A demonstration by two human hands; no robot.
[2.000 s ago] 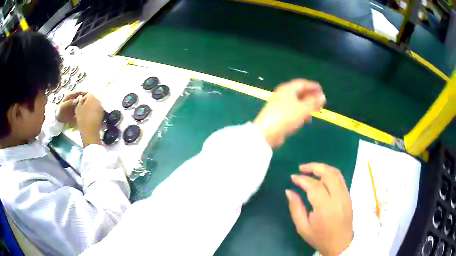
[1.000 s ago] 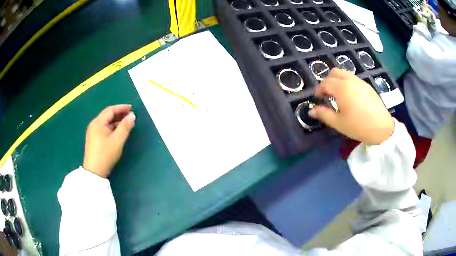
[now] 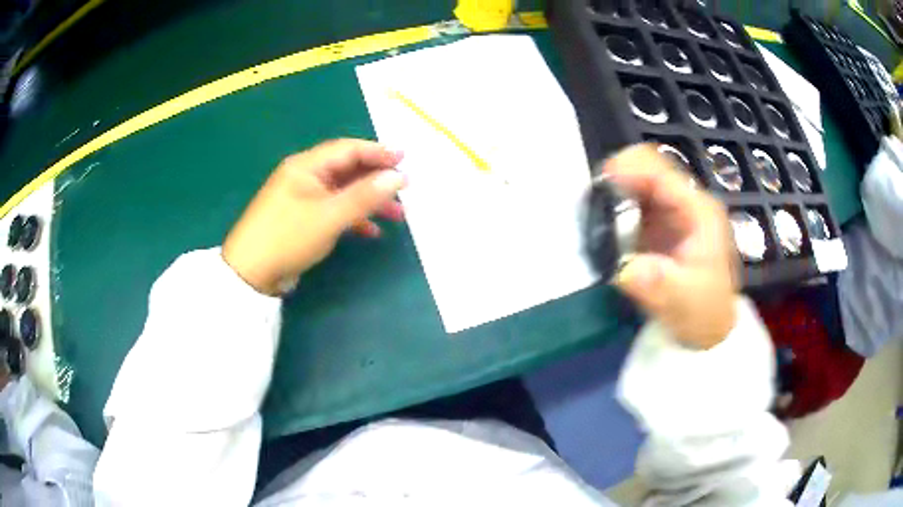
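Note:
My right hand (image 3: 673, 238) holds a round black watch case (image 3: 601, 230) with a silvery rim by its edges, tilted on its side above the right edge of the white paper; both are blurred. My left hand (image 3: 322, 203) is empty above the green mat and the paper's left edge, fingers curled with a gap between thumb and fingertips. The black foam tray (image 3: 612, 117) with square pockets holding silver-rimmed units is at the right, partly behind my right hand. The white paper (image 3: 495, 243) lies between my hands.
An orange-yellow stick (image 3: 441, 131) lies on the paper. Several black discs (image 3: 25, 283) sit on a pale mat at far left. Yellow tape (image 3: 238, 82) edges the green bench mat (image 3: 327, 347). Neighbouring workers' sleeves show at both sides, and another black tray (image 3: 842, 74) is at upper right.
My right hand has lifted a watch case out of the foam tray and moved left to the paper's edge. My left hand has moved right, toward the paper. The view has shifted.

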